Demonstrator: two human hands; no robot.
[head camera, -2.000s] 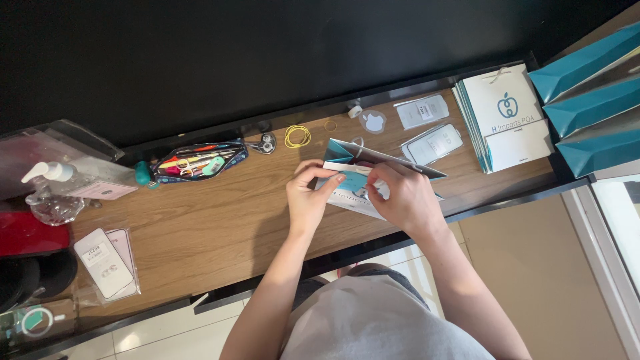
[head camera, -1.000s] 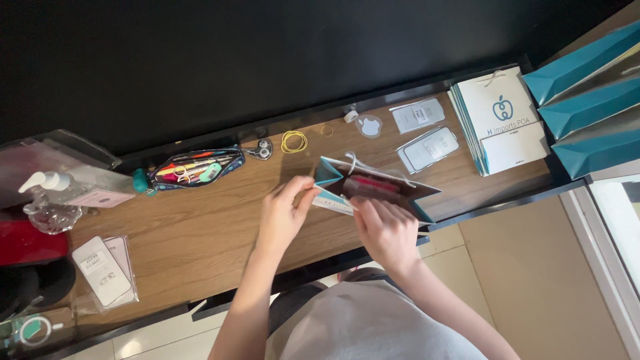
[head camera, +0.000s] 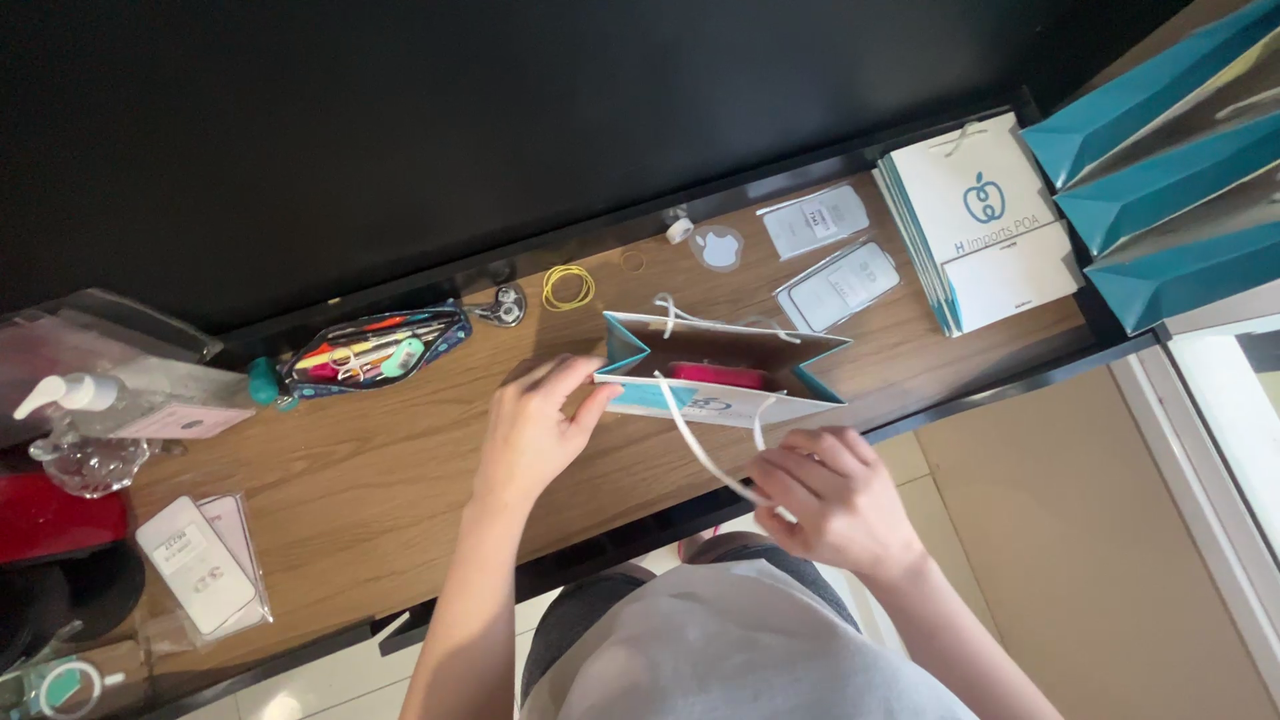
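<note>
A white paper gift bag (head camera: 640, 396) with teal sides stands open-topped on the wooden counter (head camera: 400, 480), near the front edge. A pinkish-red item (head camera: 718, 375) lies inside it, partly hidden by the front wall. My left hand (head camera: 540, 425) pinches the bag's left front corner between thumb and fingers. With its fingers curled, my right hand (head camera: 825, 495) holds the near white cord handle (head camera: 700, 450), pulled toward my body. The far cord handle (head camera: 668, 312) stands loose over the back rim. A light blue patch shows on the bag's front.
Packaged screen protectors (head camera: 840, 285) lie behind the bag, beside an Apple logo sticker (head camera: 716, 247). Stacked flat bags (head camera: 990, 230) and upright teal-sided bags (head camera: 1190, 200) are at right. Yellow elastic bands (head camera: 568, 288), an open pencil case (head camera: 380, 350), a pump bottle (head camera: 150, 400) and more packaged protectors (head camera: 200, 565) sit leftward.
My right hand has moved from the bag's opening to the near cord handle and drawn it toward me. The bag's mouth, narrow two seconds ago, is spread wider, with the pinkish-red item in view.
</note>
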